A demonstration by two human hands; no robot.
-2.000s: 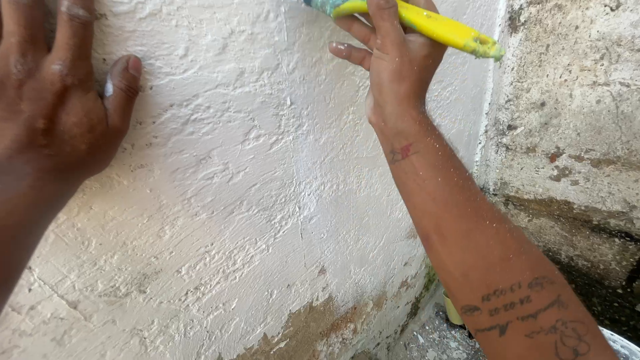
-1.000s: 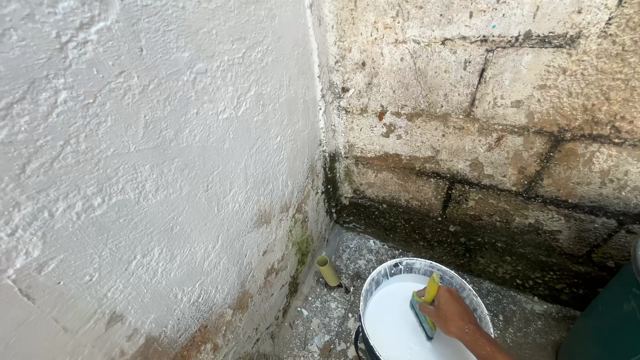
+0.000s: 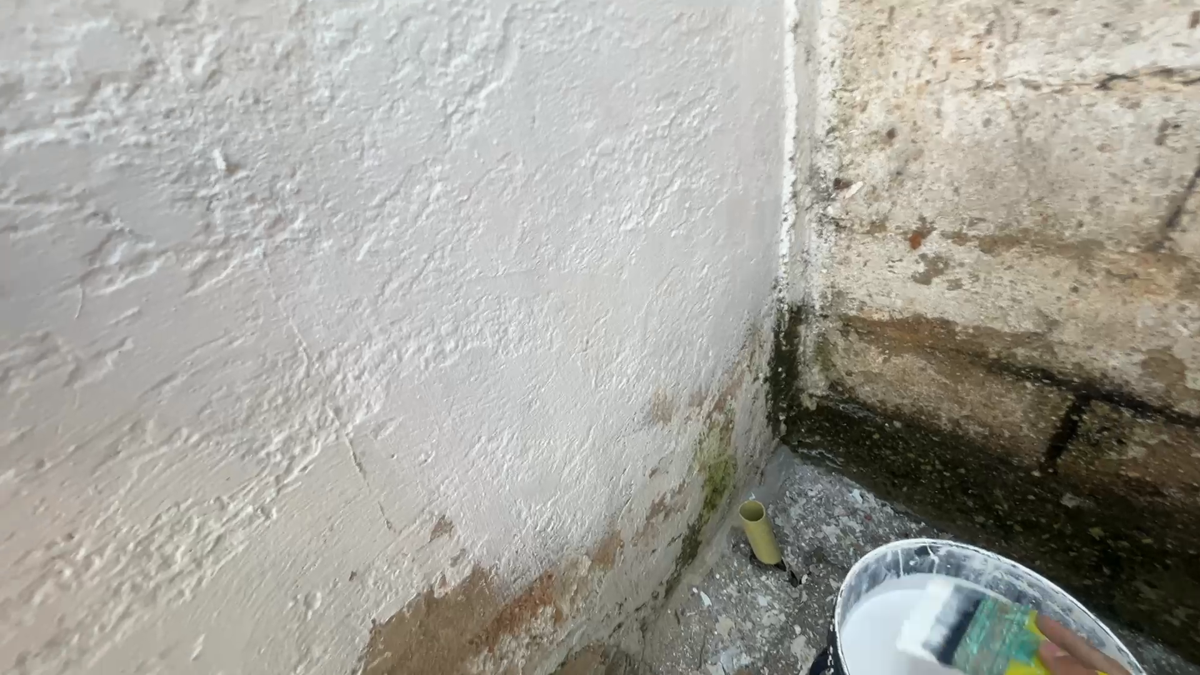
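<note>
At the lower right edge my right hand (image 3: 1078, 649), only its fingers in view, holds a paintbrush (image 3: 975, 630) with a yellow handle. White paint covers the bristle tips, and green-blue stains mark the ferrule area. The brush is over a bucket (image 3: 848, 586) of white paint (image 3: 877, 626), within its rim; whether it touches the paint I cannot tell. The rough plastered wall (image 3: 525, 281) is painted white, with bare brown patches (image 3: 450, 619) low down. My left hand is out of view.
A short yellowish pipe (image 3: 760, 534) stands up from the paint-spattered concrete floor (image 3: 731, 609) near the corner. An unpainted block wall (image 3: 1012, 262), stained dark along its base (image 3: 937, 478), meets the white wall there. Green growth (image 3: 717, 464) marks the white wall near the floor.
Both hands were at the white wall two seconds ago, the right with the brush. The brush was low in the bucket one second ago and is now raised, bristles leftward. The view has shifted a lot.
</note>
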